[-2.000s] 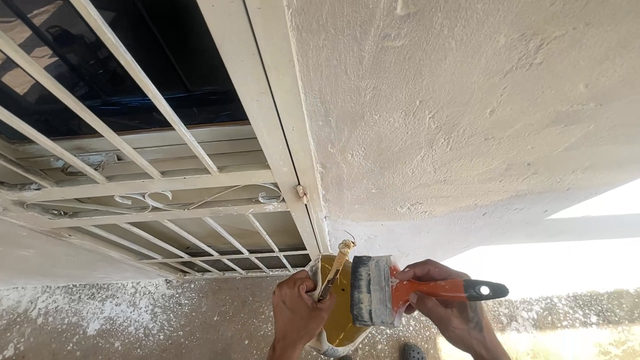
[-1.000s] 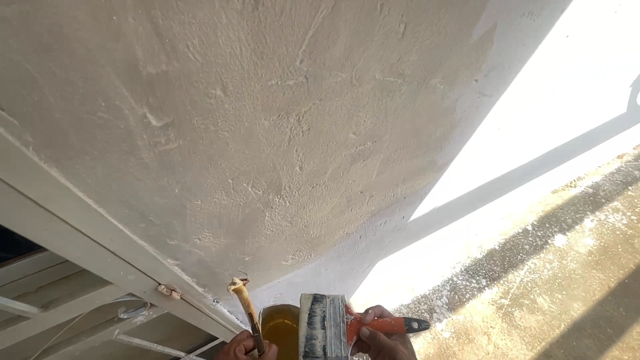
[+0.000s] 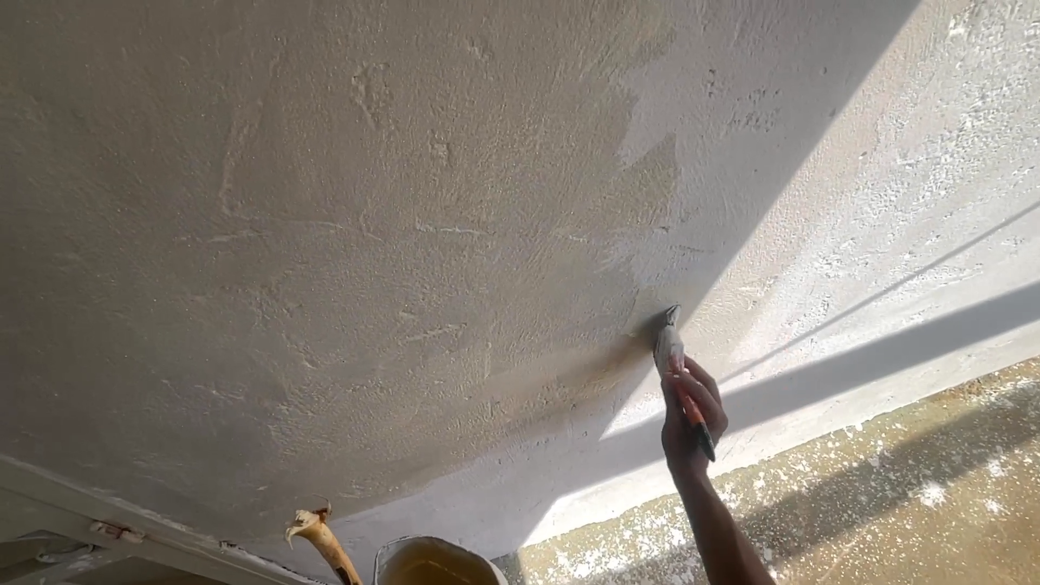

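My right hand (image 3: pixel 691 414) grips the red and black handle of a wide paintbrush (image 3: pixel 669 345). The brush is seen edge-on, its bristle tips against the plastered wall (image 3: pixel 455 260), close to the line between shade and sunlight. At the bottom edge stands the rim of a container (image 3: pixel 439 546) with yellowish liquid inside. Just left of it a light wooden stick (image 3: pixel 321 540) with a frayed end points upward. My left hand is out of view, below the frame.
A metal door or window frame (image 3: pixel 154 552) with a hinge (image 3: pixel 118 532) runs along the lower left. Paint-spattered ground (image 3: pixel 861 496) lies at the lower right. Paler paint covers the wall's lower band and right part.
My right hand has moved the brush from beside the container out to the wall. My left hand, earlier at the stick and container, has left the view. The view has shifted right along the wall.
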